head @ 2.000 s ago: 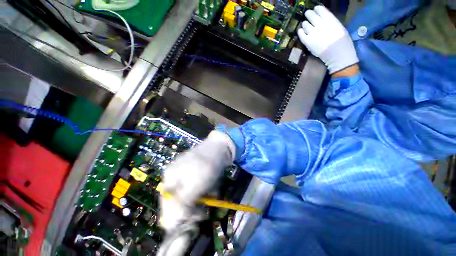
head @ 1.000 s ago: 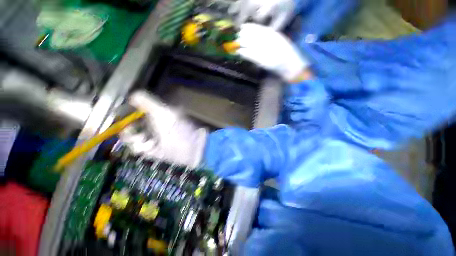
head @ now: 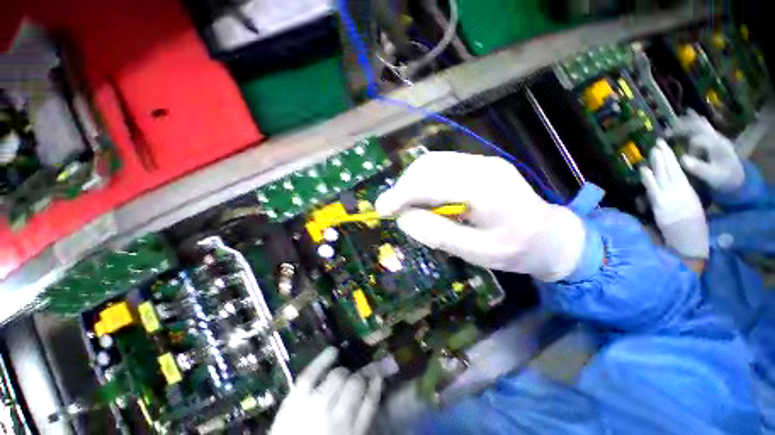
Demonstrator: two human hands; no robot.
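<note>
My right hand (head: 484, 212), in a white glove, reaches in from the right and pinches a slim yellow stick (head: 364, 217). The stick's left end is by the yellow block parts (head: 326, 221) on a populated green board (head: 408, 263); I cannot tell whether it touches them. My palm hides part of this board. My left hand (head: 330, 401), also gloved, is cut off by the bottom edge. Its fingers are apart, near the gap between this board and a second one (head: 191, 340); it holds nothing visible. A bent white bar (head: 255, 293) runs along the second board.
A metal rail (head: 204, 183) runs behind the boards, with a red mat (head: 187, 85) and green mats beyond. A blue coiled cord (head: 459, 127) crosses to my right wrist. At the right, another person's gloved hands (head: 680, 204) are at a further board (head: 616, 119).
The view has swung left along the line, bringing a second board into view. My right hand has moved from beside the rail to over the board, still holding the stick. My left hand now shows.
</note>
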